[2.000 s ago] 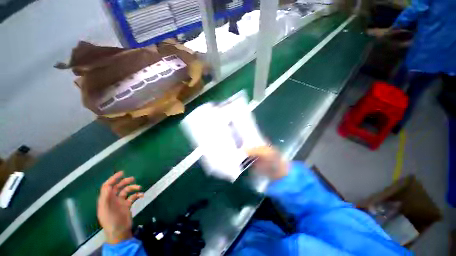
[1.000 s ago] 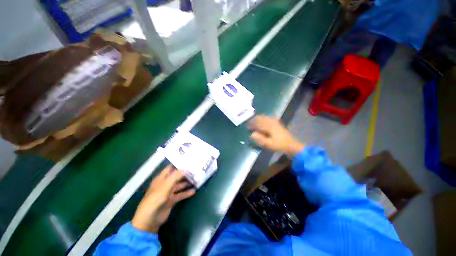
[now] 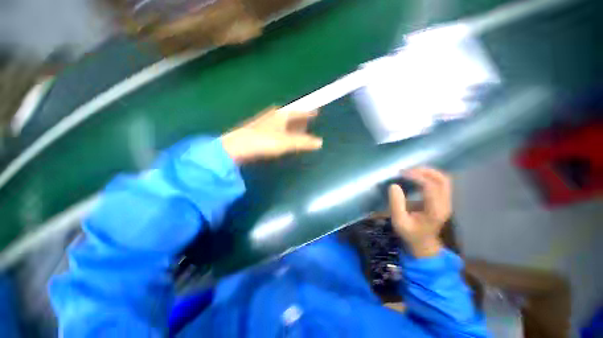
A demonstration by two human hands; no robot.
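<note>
The white stacks of inserts [image 3: 430, 82] stand on the green conveyor belt at the upper right, blurred into one bright shape. My left hand [image 3: 274, 135] is over the belt to their left, fingers apart and empty, not touching them. My right hand [image 3: 423, 204] is raised at the belt's near edge, below the stacks, with fingers curled and apart. A small dark patch shows between its thumb and fingers; I cannot tell if it is a held item. A pile of black cables [image 3: 383, 254] lies in a box below, partly hidden by my right hand.
A torn brown carton [image 3: 205, 30] is beyond the belt at the top left. A pale guide rail [image 3: 330, 92] runs along the belt. A red stool [image 3: 568, 165] is on the floor at the right, with an open carton [image 3: 542, 284] at the lower right.
The view has swung and blurred. My left hand has let go of the near insert stack. My right hand has moved back from the far stack to the belt's near edge. The two stacks now look joined.
</note>
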